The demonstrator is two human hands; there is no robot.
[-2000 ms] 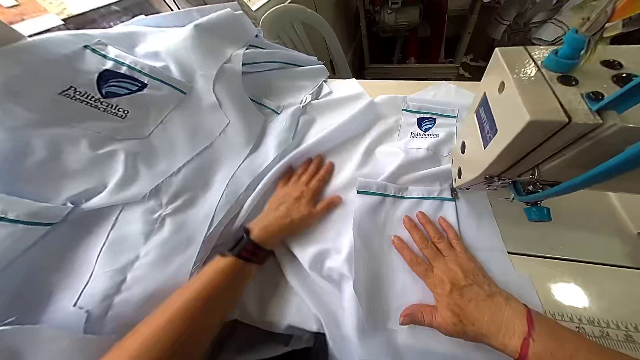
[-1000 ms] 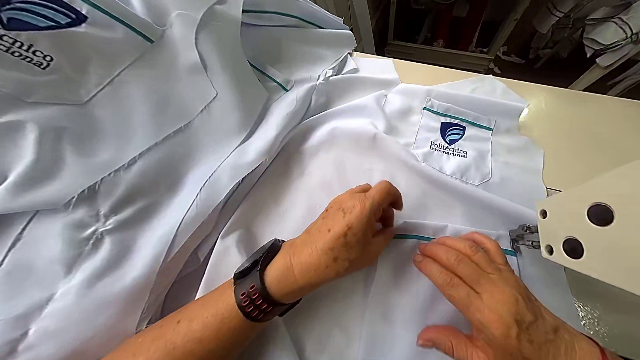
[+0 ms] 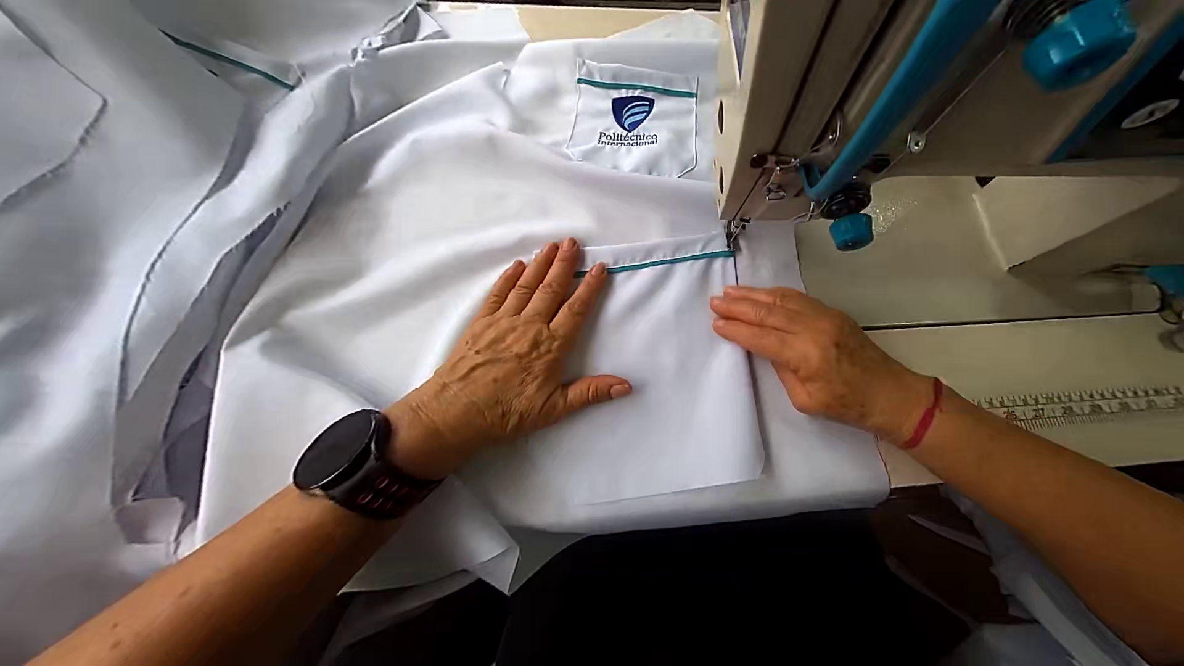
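Note:
A white garment piece point(image 3: 398, 231) lies spread under the head of a sewing machine point(image 3: 768, 102). On it lies a large white patch pocket point(image 3: 666, 370) with a teal stripe near its top edge; the pocket's top right corner is at the presser foot point(image 3: 733, 233). My left hand point(image 3: 518, 356) rests flat, fingers spread, on the pocket's left part and the cloth beside it. My right hand point(image 3: 814, 351) lies at the pocket's right edge, its fingers close together and the fingertips touching that edge. A smaller pocket point(image 3: 634, 120) with an embroidered shield logo and lettering is farther back.
More white cloth pieces point(image 3: 65, 324) are heaped at the left, one with teal trim. A measuring tape or scale point(image 3: 1091, 405) runs along the machine table point(image 3: 971, 361) at the right. Blue knobs point(image 3: 851, 231) stick out from the machine head.
My left hand, bent over the pocket's top edge a second ago, now lies flat lower down. My right hand has moved off the top of the pocket to its right edge. The view has shifted.

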